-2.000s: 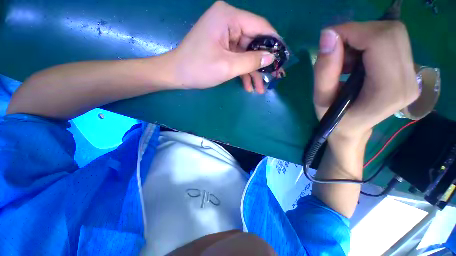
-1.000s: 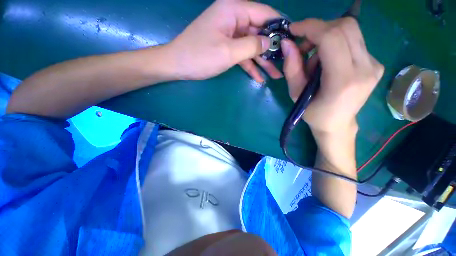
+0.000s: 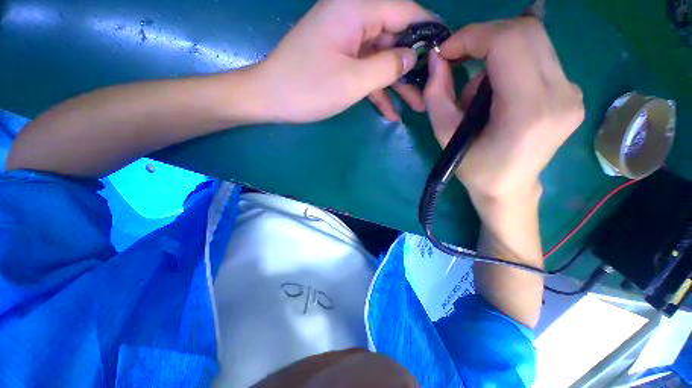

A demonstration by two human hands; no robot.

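The small round assembly (image 3: 419, 47), a black ring with a silvery centre, is held above the bench between the thumb and fingers of my left hand (image 3: 338, 68), which partly hide it. My right hand (image 3: 523, 98) holds the black soldering iron (image 3: 457, 148) tucked back across the palm, its tip end pointing up and away past the knuckles. The right thumb and index finger meet at the assembly's right edge, at a tiny bright bit (image 3: 436, 48). Whether they pinch it or only touch it is unclear.
On the green bench (image 3: 341, 159), a tan roll (image 3: 636, 135) stands right of my right hand. A black box (image 3: 652, 227) with a red wire (image 3: 588, 220) and the iron's cord (image 3: 493, 261) is below it. A dark object (image 3: 681, 15) is at top right.
My right hand has moved left from beside the roll to the assembly, its thumb and index finger now closed there. The assembly has moved slightly up and turned in my left hand.
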